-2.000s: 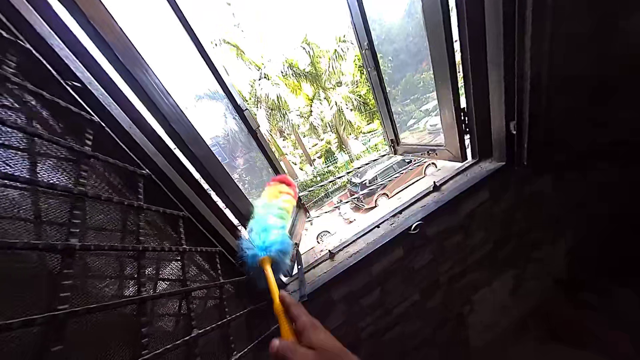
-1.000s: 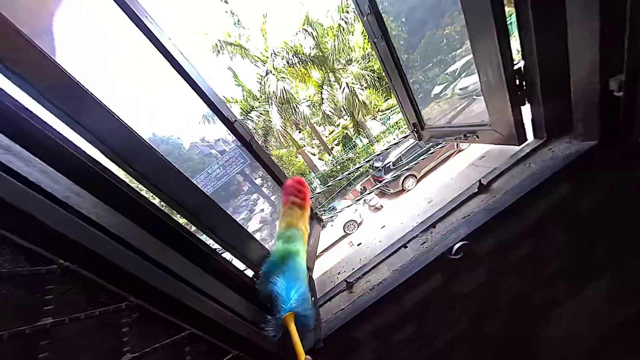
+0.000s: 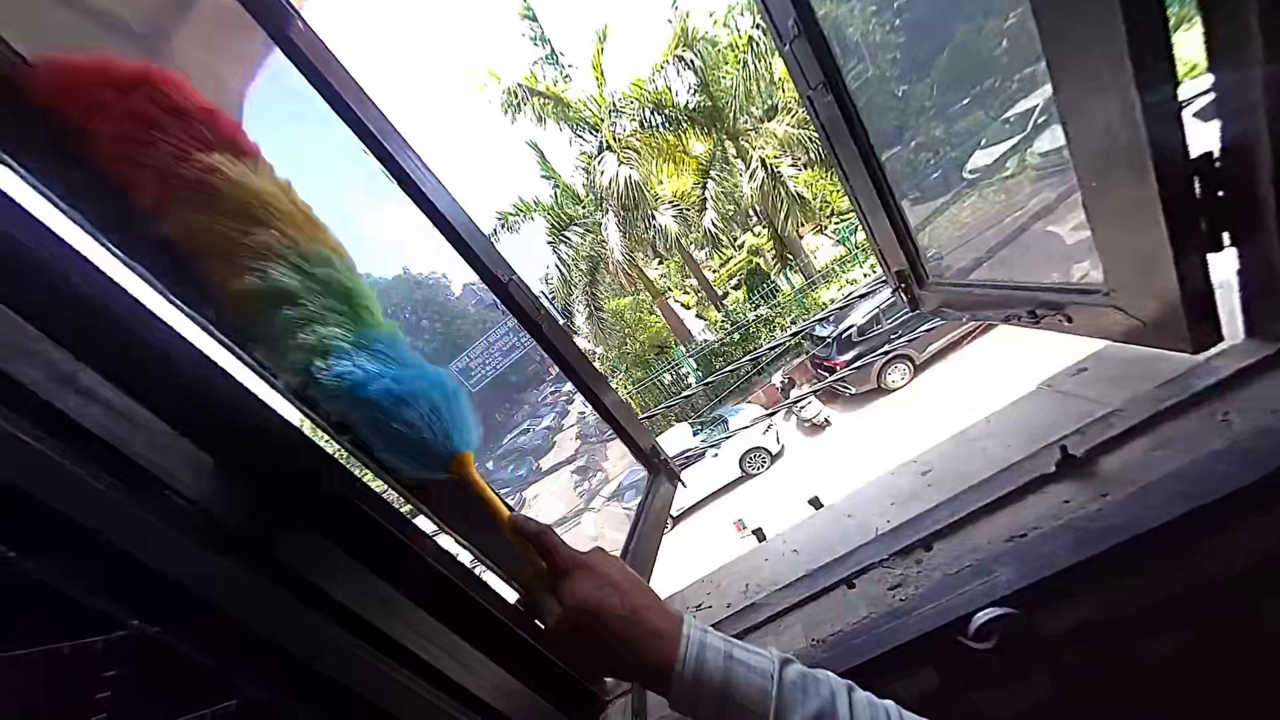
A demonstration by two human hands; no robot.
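Note:
My right hand (image 3: 605, 605), in a striped light sleeve, grips the yellow handle (image 3: 495, 510) of a fluffy duster, the thumb lying along the handle. The rainbow duster head (image 3: 290, 260) slants to the upper left, blue near the handle, then green, yellow and red at the tip. It lies over the dark frame along the lower left side of the open left window sash (image 3: 500, 285); whether the fibres touch the frame I cannot tell. My left hand is out of view.
Right of the opening stands another open glazed sash (image 3: 1010, 150). The dusty window sill (image 3: 930, 530) runs below, with a small curved white thing (image 3: 990, 627) under its edge. Outside are palms (image 3: 650, 180), cables and parked cars (image 3: 890, 345).
The duster has swung from the lower corner of the window opening up and left along the left sash. My right hand and sleeve now show more fully. The view is closer to the window.

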